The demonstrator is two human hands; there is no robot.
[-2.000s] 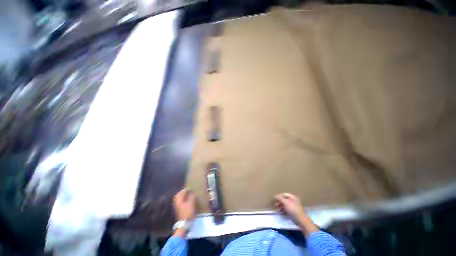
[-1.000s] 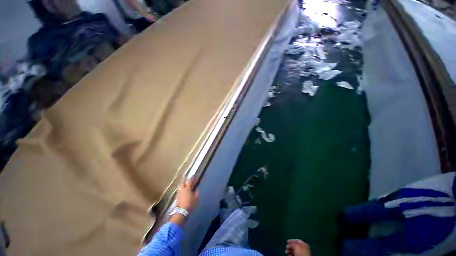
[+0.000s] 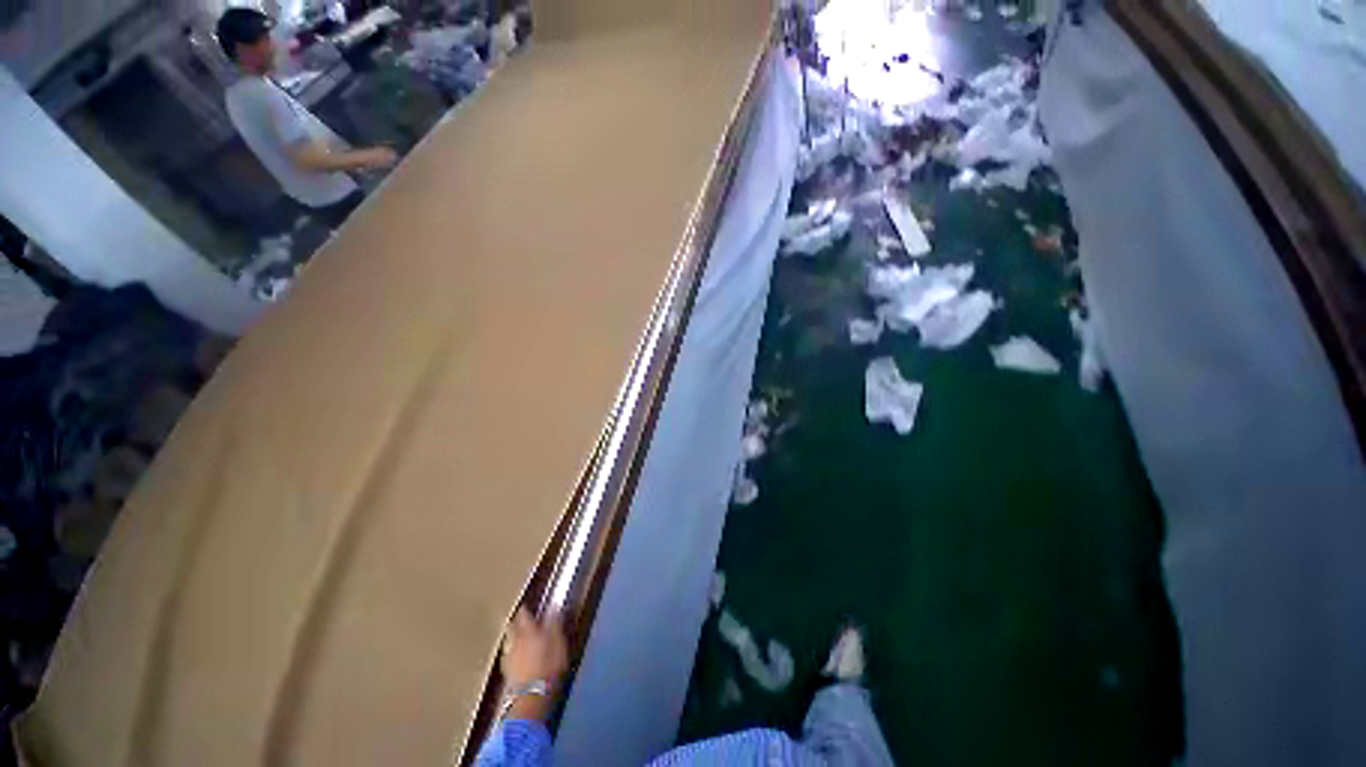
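Observation:
The wide tan-brown fabric covers the long table, with soft lengthwise folds in its near part. My left hand, with a watch or band at the wrist, is at the fabric's right edge near the bottom of the view. Its fingers touch the edge; whether they pinch the cloth is not clear. Beside the edge runs a narrow shiny pale strip along the table side. My right hand is out of the picture.
Pale sheeting hangs along the table side. The green floor has white scraps on it. Another sheeted table stands at the right. A person stands beyond the table at the far left. My foot shows below.
I have turned from the fabric end and its dark weights to the long aisle. The near creases have flattened into long folds. My right hand has left the view; my left stays at the edge.

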